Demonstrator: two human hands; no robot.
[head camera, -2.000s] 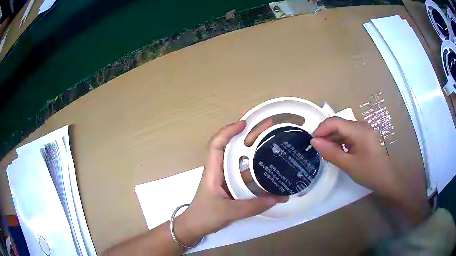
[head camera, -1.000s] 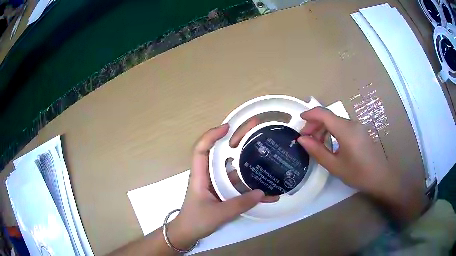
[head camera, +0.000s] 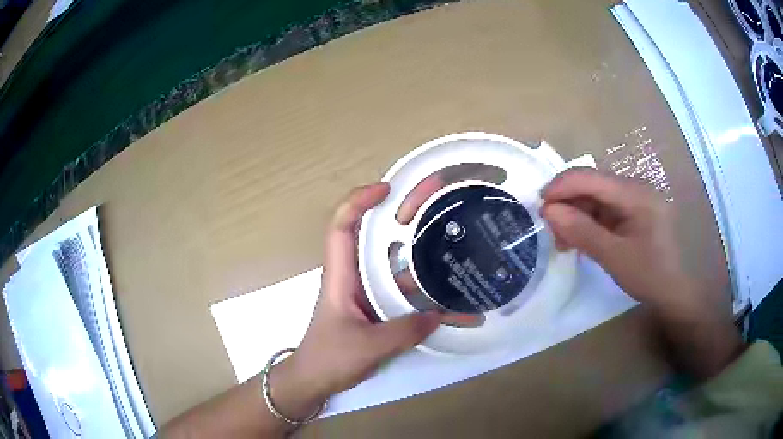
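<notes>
A round white housing (head camera: 446, 155) with curved slots is held over a long white sheet (head camera: 266, 330). In its middle is a black disc (head camera: 468, 257) with pale print, a shiny round dot and thin white lines. My left hand (head camera: 343, 317) grips the housing's left side, thumb at the disc's lower edge, fingers around the rim. My right hand (head camera: 605, 219) is at the right side, thumb and forefinger together by the disc's upper right edge. A thin pale line runs from near the fingertips onto the disc; whether the fingers pinch it is unclear.
White sheet stacks lie at left (head camera: 51, 343) and right (head camera: 704, 129). Tiny glinting pieces (head camera: 640, 159) lie on the brown cardboard (head camera: 257, 189) beyond my right hand. More housings (head camera: 770, 73) are at the upper right edge. A dark green belt (head camera: 154, 64) runs along the top left.
The housing sits slightly higher in view. A bright round dot and a longer pale line now show on the disc. My right fingertips have shifted a little right from the disc.
</notes>
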